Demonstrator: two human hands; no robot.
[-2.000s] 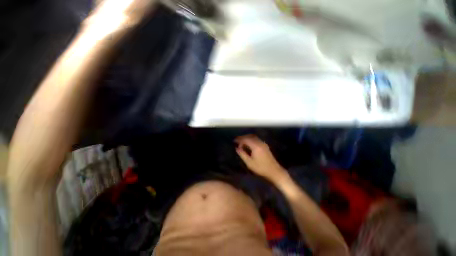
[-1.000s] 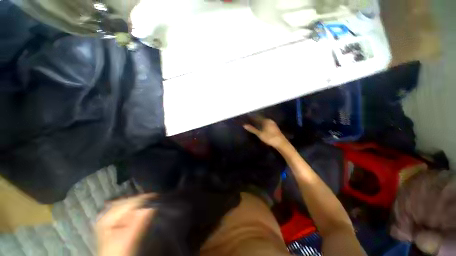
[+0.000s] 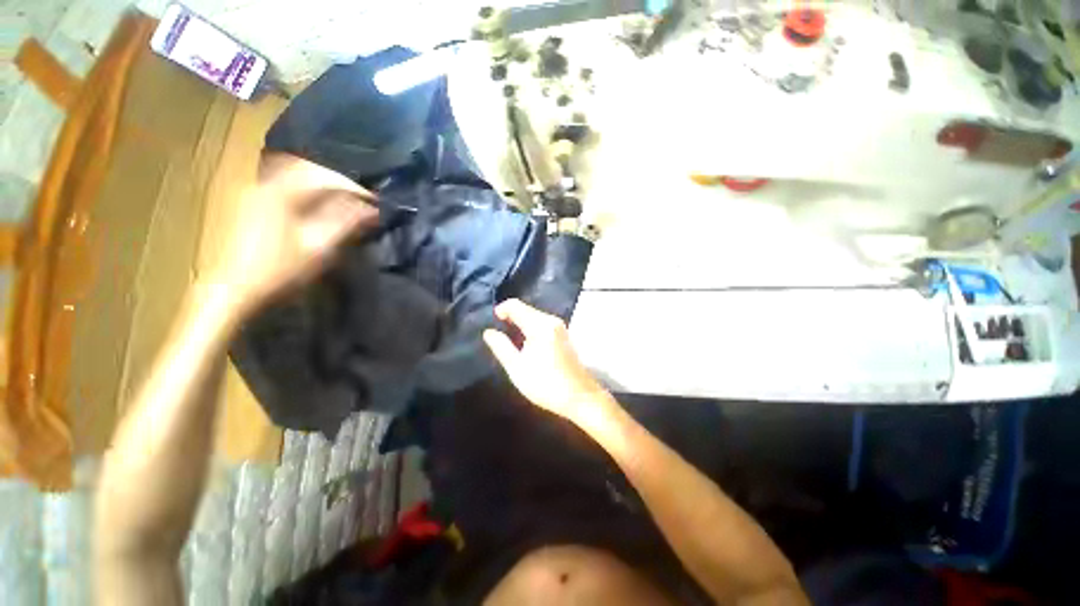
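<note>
A dark navy garment piece (image 3: 409, 308) lies in folds left of the white sewing machine head (image 3: 663, 130). Its right part lies under the presser foot and needle area (image 3: 559, 219). My left hand (image 3: 290, 225) is blurred and lies over the left part of the cloth; its grip cannot be made out. My right hand (image 3: 545, 355) is at the cloth's lower right part, just below the needle area. Its thumb and forefinger are slightly apart, and whether they pinch cloth is unclear.
A lit phone (image 3: 210, 50) lies at the upper left on brown cardboard (image 3: 148, 213) with orange tape. A white tray (image 3: 1007, 337) with small dark parts sits at the right end of the machine bed (image 3: 758, 343). A blue basket (image 3: 1001, 474) is below the table. Dark cloth lies over the lap.
The view has shifted left and the needle area now shows clearly. My left hand has moved from near the lap up onto the cloth. My right hand has come up from below the table edge to the cloth.
</note>
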